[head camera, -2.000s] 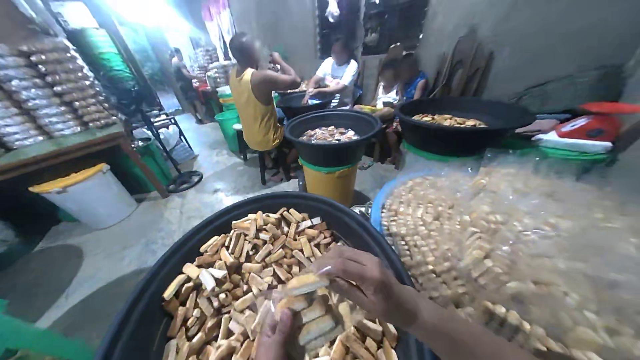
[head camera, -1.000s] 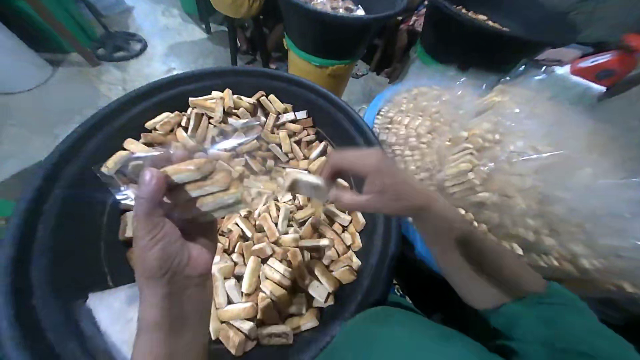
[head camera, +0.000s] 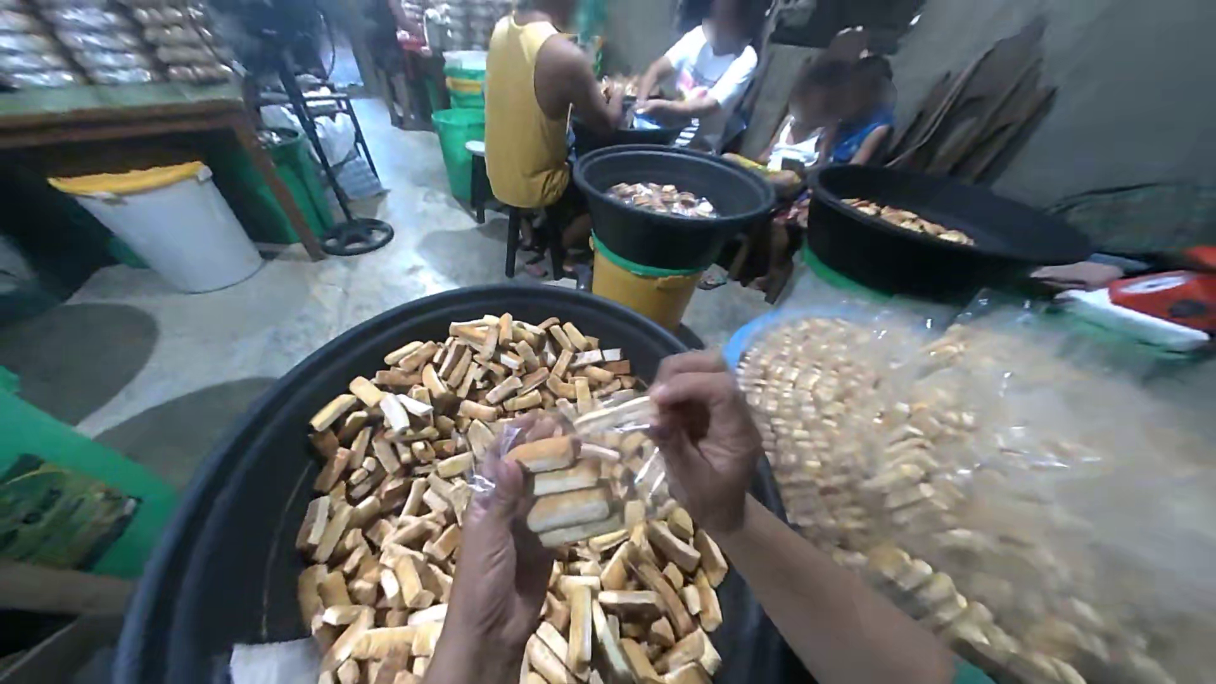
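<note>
A large black plastic tub (head camera: 237, 427) full of loose bread sticks (head camera: 408, 560) stands right below me. Over it, my left hand (head camera: 503, 541) grips a clear plastic bag (head camera: 570, 494) with several toasted bread sticks stacked inside. Close to the bag's mouth, my right hand (head camera: 708, 437) pinches a pale stick (head camera: 613, 415) between thumb and fingers; whether the stick is partly inside the plastic cannot be told. A whitish piece (head camera: 275, 662) lies at the tub's lower left.
Filled clear bags (head camera: 912, 456) crowd a blue-rimmed basin (head camera: 750, 332) on the right. Ahead stand two smaller-looking black tubs (head camera: 674, 228) (head camera: 912, 261). A person in a yellow top (head camera: 527, 114) and others sit beyond. A white bucket (head camera: 180, 237) and fan stand (head camera: 356, 236) are left.
The view has tilted up since one second ago. My right hand, blurred then, is now at the bag's mouth with a stick. My left hand still holds the bag.
</note>
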